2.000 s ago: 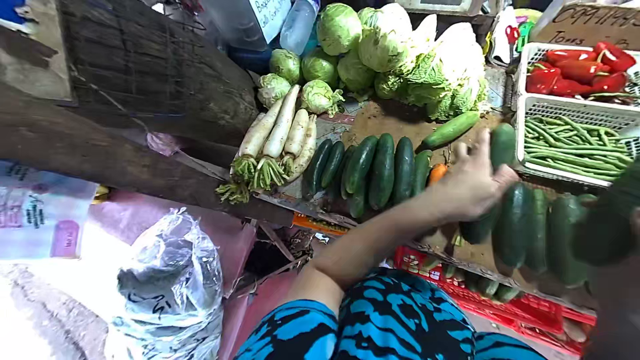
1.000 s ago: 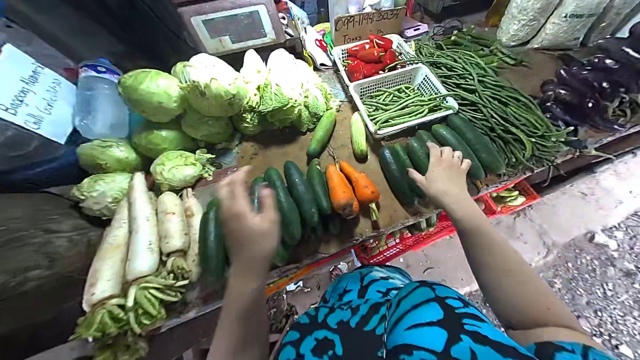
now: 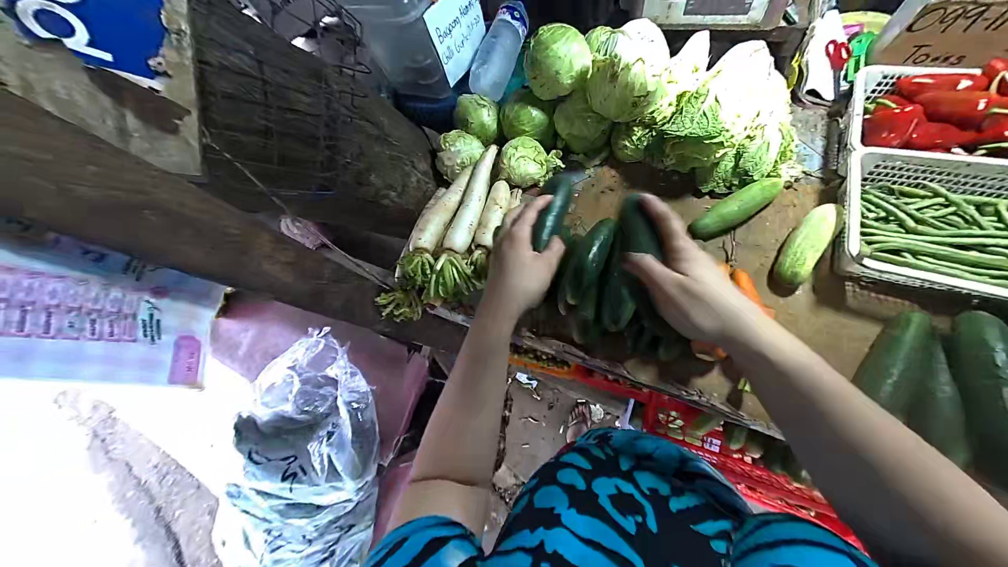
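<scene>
My left hand point(image 3: 521, 256) grips a dark green cucumber point(image 3: 554, 211) at the left end of a pile, just right of the white radishes point(image 3: 471, 206). Around another dark cucumber point(image 3: 639, 228) my right hand point(image 3: 683, 264) is closed. More cucumbers point(image 3: 592, 256) lie between the two hands. Partly behind my right forearm are orange carrots point(image 3: 746, 287). Two lighter cucumbers, one long point(image 3: 736, 209) and one pale point(image 3: 807, 244), rest to the right on the wooden table point(image 3: 819, 331).
Cabbages point(image 3: 557, 61) and leafy napa cabbages point(image 3: 728, 110) line the back. White baskets hold red peppers point(image 3: 937, 110) and green beans point(image 3: 937, 228). Large dark cucumbers point(image 3: 906, 370) lie at right. A red crate point(image 3: 709, 441) stands below the table edge; a plastic bag point(image 3: 307, 457) is at lower left.
My right hand has moved left from the large cucumbers at the right to the pile beside my left hand. The view has swung left since one second ago.
</scene>
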